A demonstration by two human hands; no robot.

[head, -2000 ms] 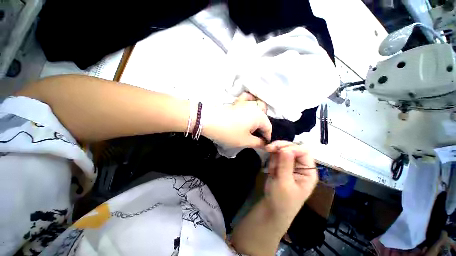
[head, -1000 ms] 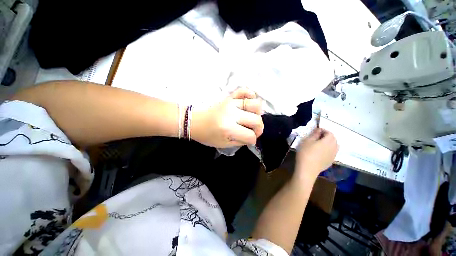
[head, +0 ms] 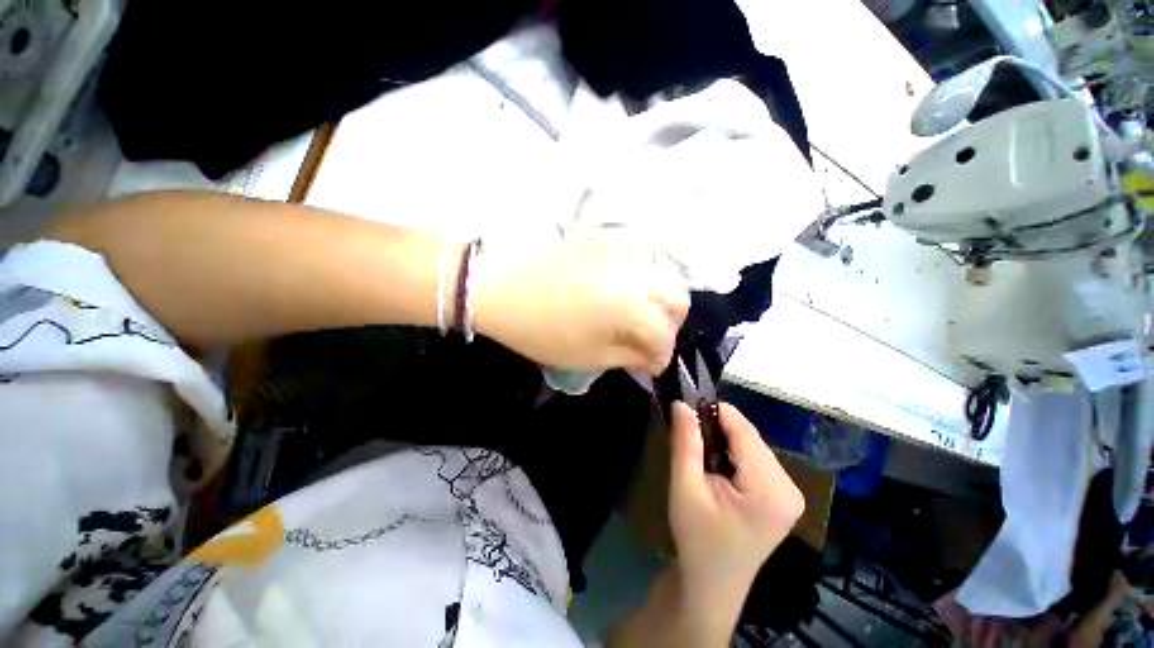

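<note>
The black garment [head: 316, 76] lies across the back of the table and also hangs over the lap. The white lining [head: 709, 177] lies crumpled over it in the middle. My left hand [head: 589, 304] pinches the black garment's edge just below the lining; its fingertips are partly hidden. My right hand [head: 734, 494] holds the thread snips [head: 711, 424], blades apart and pointing up at the black cloth, close to the left fingertips. A fine reddish thread seems to hang beside the blades.
A white sewing machine head [head: 1000, 171] stands on the right of the table. Black ring-handled scissors [head: 982, 408] lie near the table's right front edge. A cardboard box [head: 816, 500] and a blue object are below the edge. White cloth [head: 1038, 506] hangs at the lower right.
My right hand has picked up the snips from the table and brought them down and left to the cloth edge. My left hand still holds the cloth, nearly in the same place.
</note>
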